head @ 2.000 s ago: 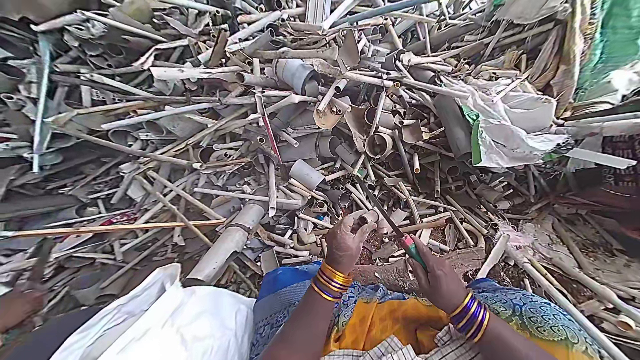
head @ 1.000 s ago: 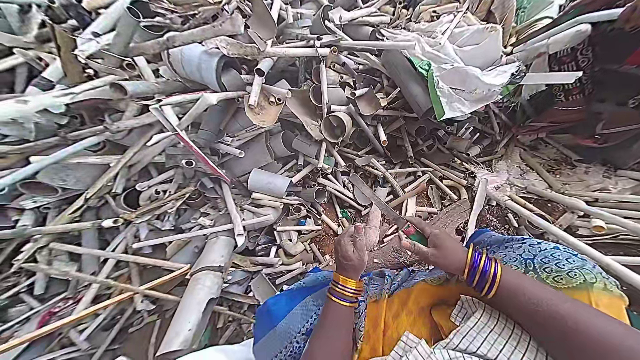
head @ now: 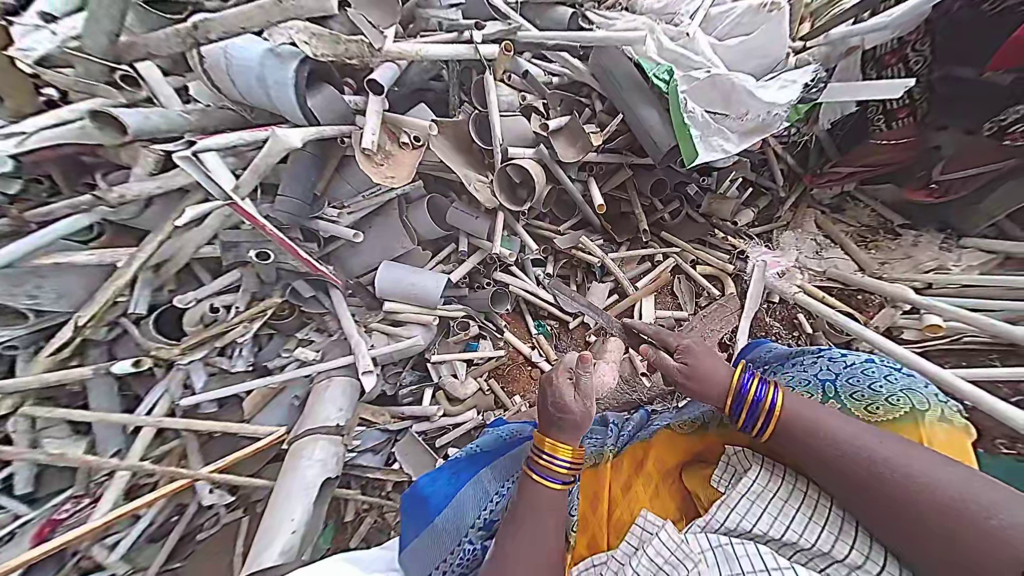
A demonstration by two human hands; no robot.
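My right hand (head: pixel 692 368), with blue and gold bangles at its wrist, is closed around the near end of a long, narrow metal blade (head: pixel 588 308). The blade slants up and left over small pipe offcuts, and my fingers hide its handle. Left of it, my left hand (head: pixel 568 396) is raised with its fingers curled; whether it grips something small cannot be seen. Both hands are low over my blue and yellow patterned cloth (head: pixel 640 472). Just beyond them lie thin pale plastic pipe pieces (head: pixel 532 296) and a short grey pipe offcut (head: pixel 410 284).
Scrap plastic pipes cover the ground. A wide broken pipe (head: pixel 308 472) lies at the lower left, and a large grey pipe (head: pixel 256 76) at the upper left. A white woven sack (head: pixel 720 80) rests at the back right, beside another person's patterned clothing (head: pixel 896 104). Long pipes (head: pixel 912 352) run along the right.
The red and green handle seen earlier in my right hand is now covered by my fingers. My hands remain close together. The view has shifted and turned.
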